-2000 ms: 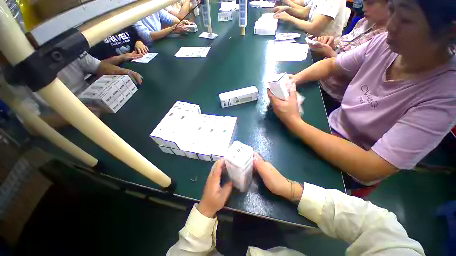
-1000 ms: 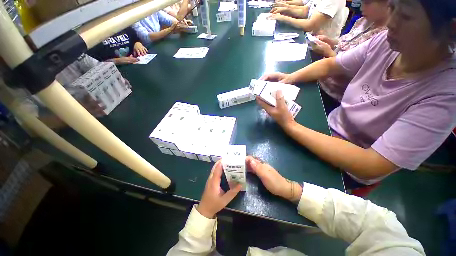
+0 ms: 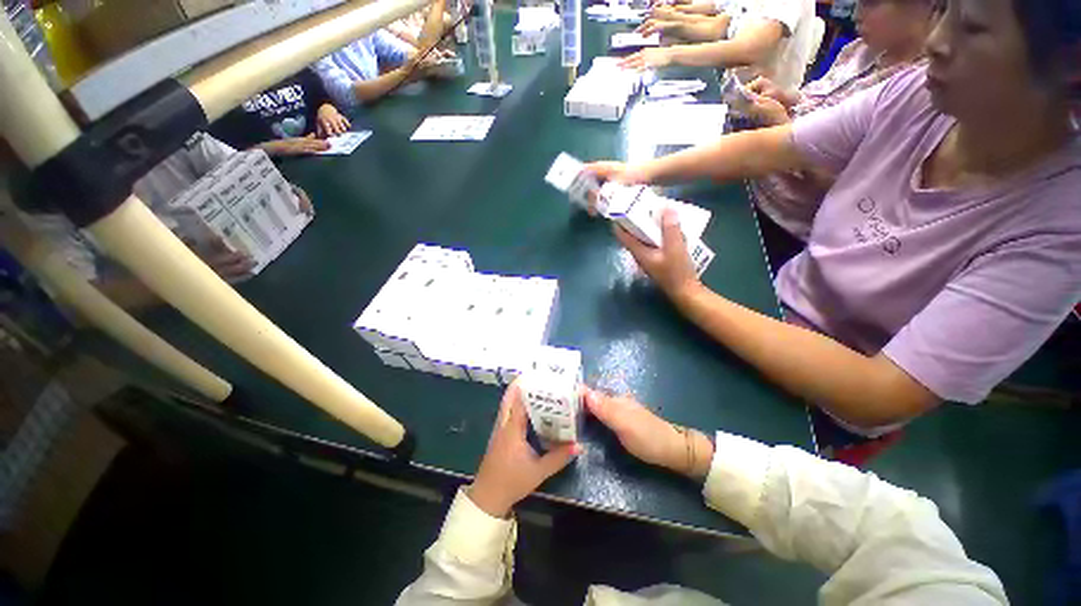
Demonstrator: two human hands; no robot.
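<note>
A white product box (image 3: 552,397) with dark print stands upright, slightly tilted, between my hands near the table's front edge. My left hand (image 3: 513,459) grips its left side, with the thumb across the lower front. My right hand (image 3: 634,429) is at its right side, fingertips at or very near the box; whether they press on it cannot be told. A white carton stack (image 3: 456,310) with a stepped edge lies just beyond the box, on its left.
The dark green table (image 3: 474,207) bears flat sheets (image 3: 453,128). At right a person in a pink-lilac top holds cartons (image 3: 646,216). At left, behind cream tubes (image 3: 243,320), hands hold a carton block (image 3: 243,211). Another carton block (image 3: 601,90) lies farther back.
The box in my left hand has turned and tilted slightly. The neighbour has picked up the single carton from mid-table. The left carton block was lifted and turned; the far block has moved nearer.
</note>
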